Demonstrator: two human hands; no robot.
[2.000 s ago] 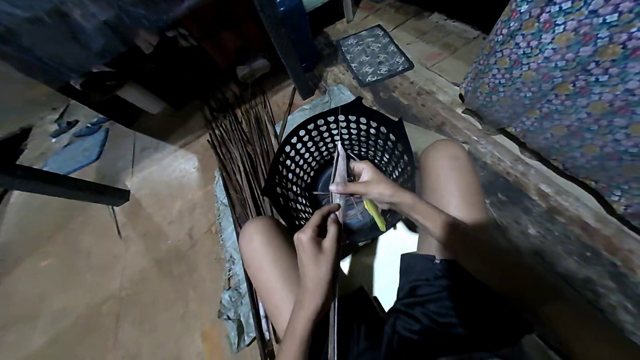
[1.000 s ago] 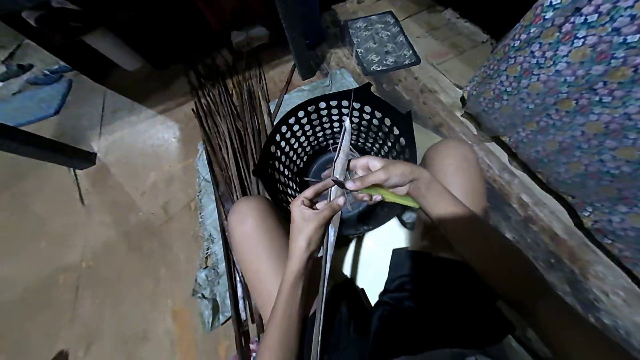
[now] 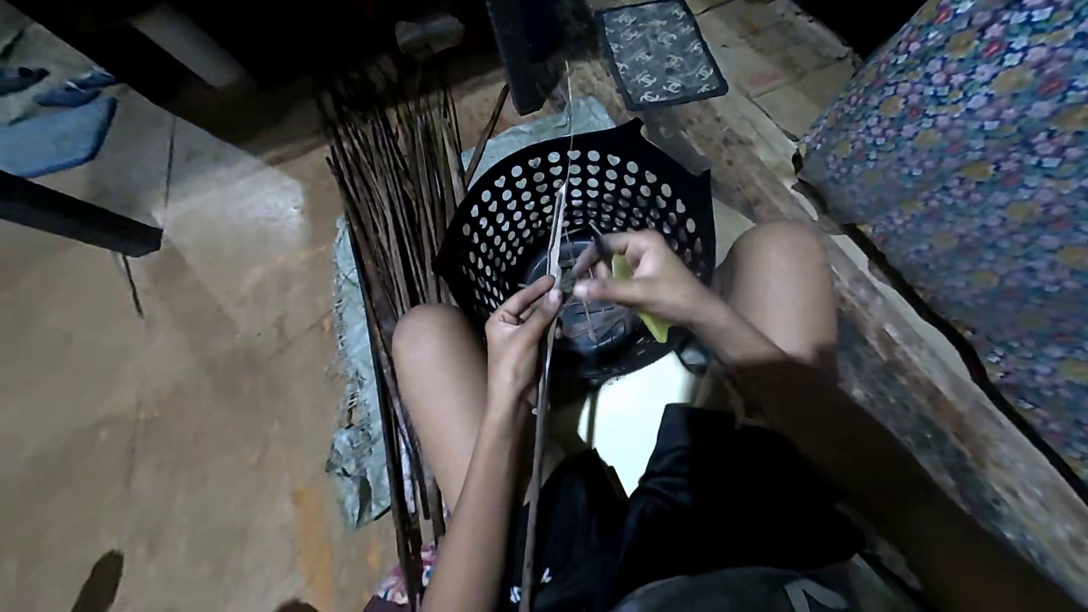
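My left hand (image 3: 525, 327) pinches a long thin stalk (image 3: 557, 234) between thumb and fingers; the stalk runs from above the basket down past my lap, pale at its upper part and brown lower down. My right hand (image 3: 633, 276) is just right of the stalk, its fingers curled around a tool with a yellow-green handle (image 3: 653, 327), probably a knife; its blade is hard to make out. Both hands are over a black plastic basket (image 3: 501, 200) with round and heart-shaped holes, between my knees. Thin scraps lie at its bottom.
A pile of long brown stalks (image 3: 399, 195) lies left of the basket on a pale green sheet (image 3: 353, 463). A patterned mat (image 3: 661, 53) is beyond the basket. Flowered fabric (image 3: 969, 187) hangs at right. A dark post (image 3: 76, 212) and blue mat (image 3: 55, 136) are at left.
My right hand has come away from the stalk to the right, with the tool still in it. My left hand keeps hold of the stalk.
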